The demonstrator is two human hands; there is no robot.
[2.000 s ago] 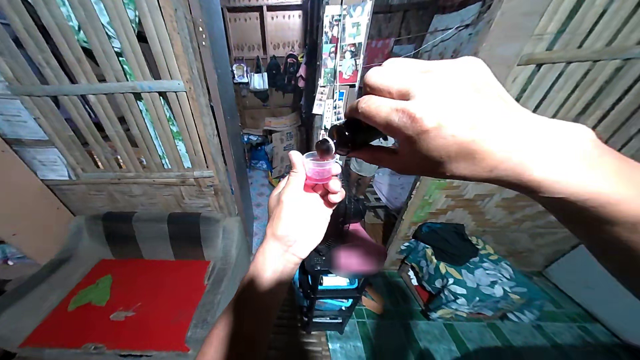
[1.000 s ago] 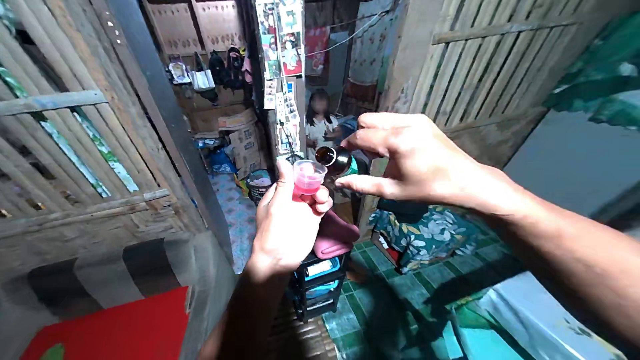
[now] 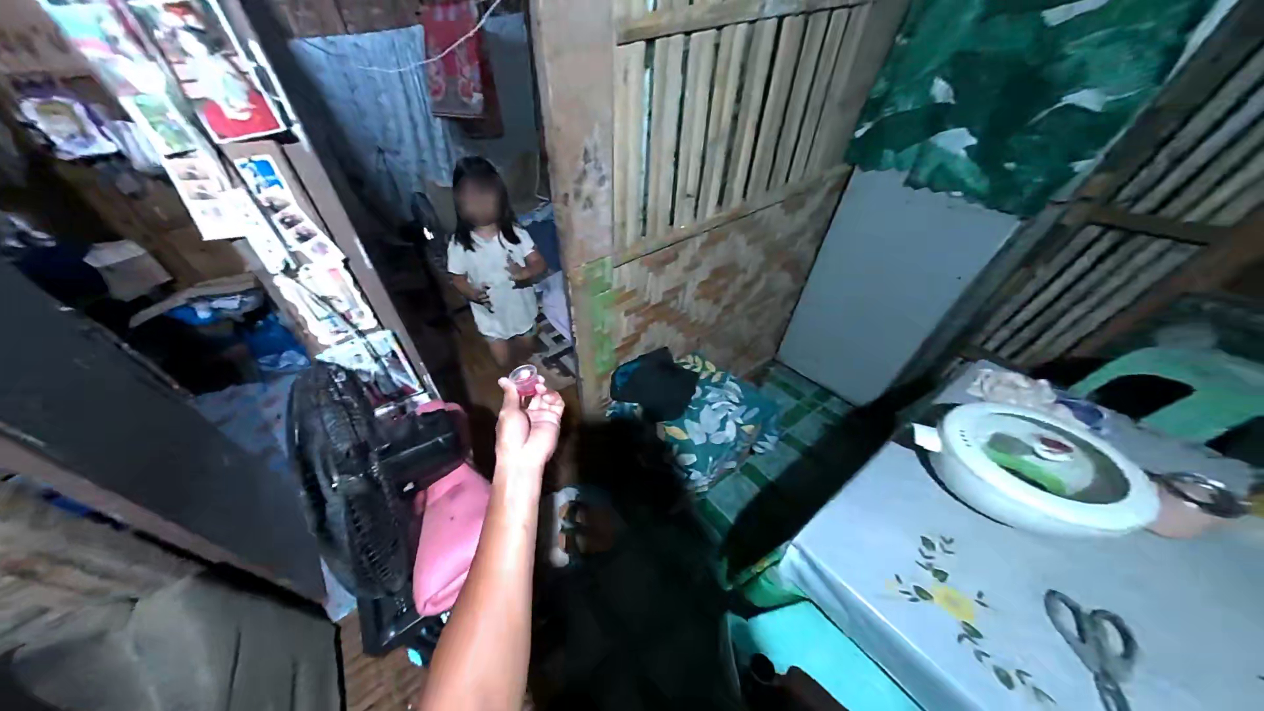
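My left hand (image 3: 528,430) reaches forward at the middle of the view, its fingers and thumb around a small clear plastic cup (image 3: 524,381) with pink-red liquid in it. Beyond the cup, a small person (image 3: 499,272) in white stands in the doorway, facing this way. Low at the bottom edge, in deep shadow, my right hand (image 3: 805,689) is partly in view beside the mouth of a dark bottle (image 3: 761,670), which it appears to hold. Most of that hand and of the bottle is hidden.
A black electric fan (image 3: 341,484) and a pink item (image 3: 454,538) stand left of my forearm. At right, a table with a floral cover (image 3: 859,563) bears scissors (image 3: 1096,637) and a white round vessel with a clear lid (image 3: 1047,469). A leafy-patterned cloth bundle (image 3: 726,420) lies by the woven wall.
My right hand has moved from beside the cup to the bottom edge, with the dark bottle. My left arm is stretched farther out with the cup. The view has turned right.
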